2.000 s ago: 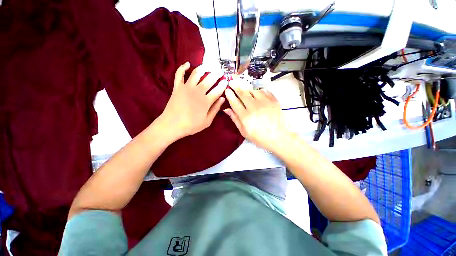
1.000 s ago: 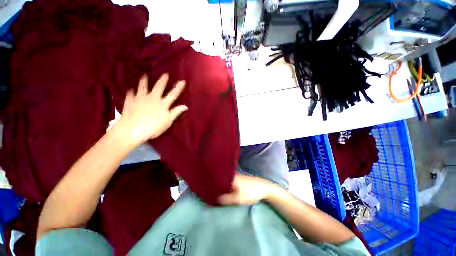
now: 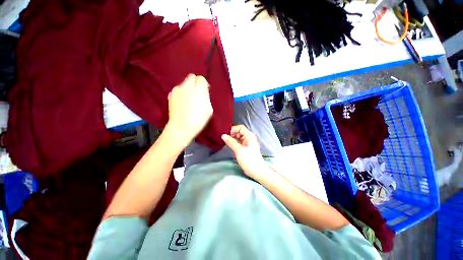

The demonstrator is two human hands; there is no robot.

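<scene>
A dark red knit garment piece (image 3: 152,66) lies over the white machine table (image 3: 269,66) and hangs over its front edge. Its upper corner reaches the needle area at the top of the view, where a dark line runs down the cloth. My left hand (image 3: 190,104) is curled, knuckles up, on the cloth and appears to grip it near the dark line. My right hand (image 3: 243,147) is at the cloth's lower right edge, below the table, thumb and finger at the edge; whether they pinch it is unclear. The machine head is out of view.
Black strips (image 3: 309,23) hang at the top, right of the cloth. An orange loop (image 3: 391,25) is at the table's right end. A blue basket (image 3: 406,152) on the floor at right holds red cloth and white scraps. A large dark red pile (image 3: 61,101) covers the left side.
The view has tilted down. My left hand has gone from spread flat to curled on the cloth, farther right. My right hand, earlier at the machine, is now at the cloth's lower edge.
</scene>
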